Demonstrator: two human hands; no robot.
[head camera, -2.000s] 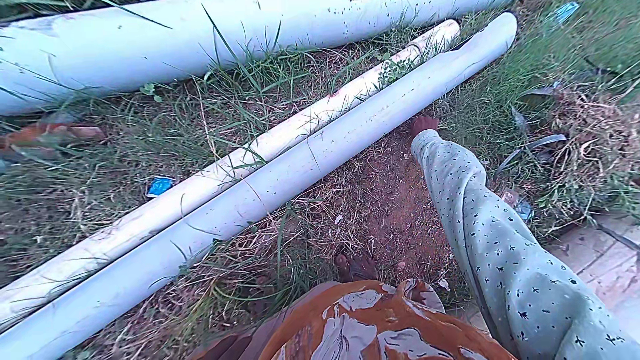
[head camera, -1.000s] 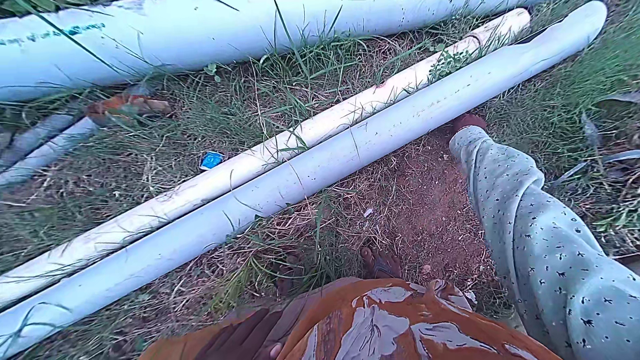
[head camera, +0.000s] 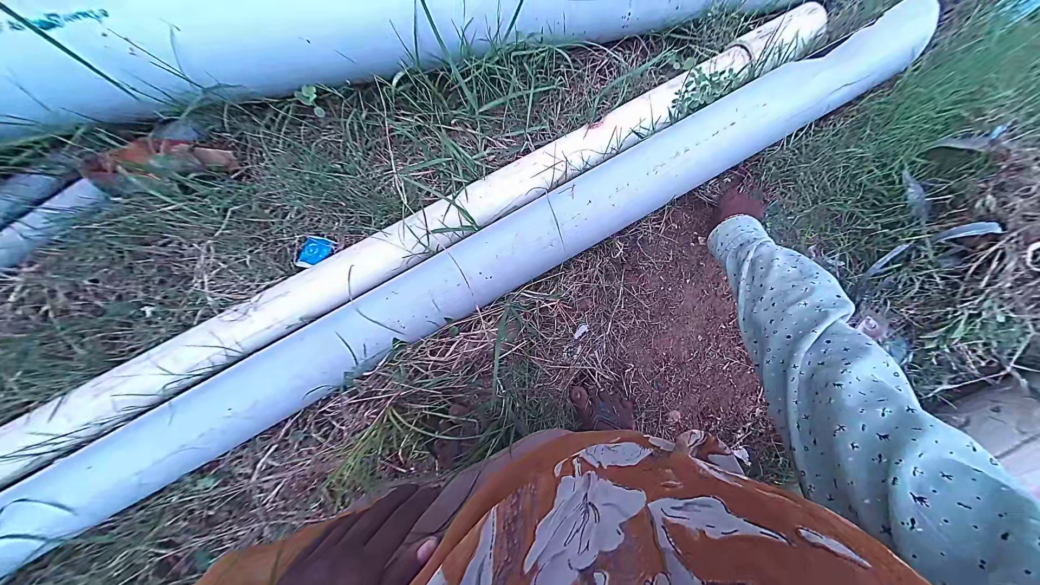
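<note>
My right hand (head camera: 739, 203), at the end of a pale green printed sleeve, is down at the ground where grass meets bare soil, just below a light grey plastic pipe (head camera: 504, 264). Its fingers are mostly hidden, so what it touches or holds cannot be told. At the bottom edge, my left hand (head camera: 366, 536) lies against the orange-brown patterned cloth (head camera: 601, 512) of my clothing, fingers partly cut off by the frame. Beside the grey pipe lies a thinner cream pipe (head camera: 487, 199), the two side by side on the grass.
A thick white pipe (head camera: 325, 41) lies across the top. A small blue wrapper (head camera: 315, 251) rests by the cream pipe. At the left are more pipe ends (head camera: 57, 219) and an orange-brown scrap (head camera: 154, 158). Dry weeds (head camera: 1007, 244) and a paved edge (head camera: 995, 418) are at right.
My left hand has come into view at the bottom over the cloth. My right hand stays low near the grey pipe. The view has shifted somewhat.
</note>
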